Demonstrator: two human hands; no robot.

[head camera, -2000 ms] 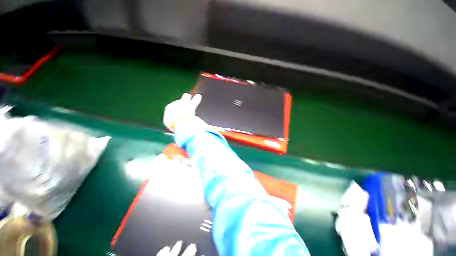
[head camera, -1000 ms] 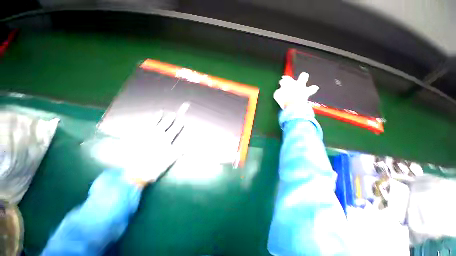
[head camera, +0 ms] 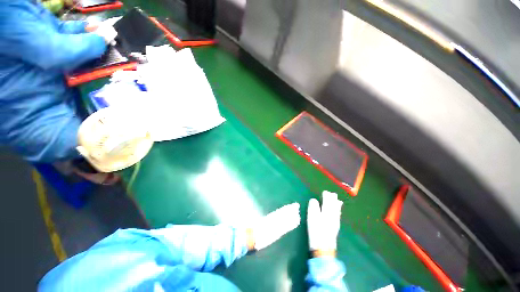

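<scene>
My left hand [head camera: 276, 226], in a white glove, is over the green bench with its fingers extended and holds nothing that I can see. My right hand [head camera: 324, 221], also gloved in white, is just right of it near the conveyor edge, fingers up, and looks empty. A closed dark laptop [head camera: 326, 145] lies on an orange-red tray [head camera: 357, 183] on the green conveyor, beyond my hands. A second closed dark laptop [head camera: 436, 231] lies on its red tray [head camera: 419, 254] at the right. Neither hand touches a laptop.
The green bench [head camera: 171, 188] has a large white bag [head camera: 179, 94] and a round cream fan [head camera: 108, 142] at its far left end. A person in a blue smock [head camera: 34, 74] works at an open laptop [head camera: 137, 31] at upper left. A grey wall runs behind the conveyor [head camera: 251, 91].
The view has swung left. The laptop that was under my left hand a second ago now lies on the conveyor away from both hands. My hands have come close together over the bench.
</scene>
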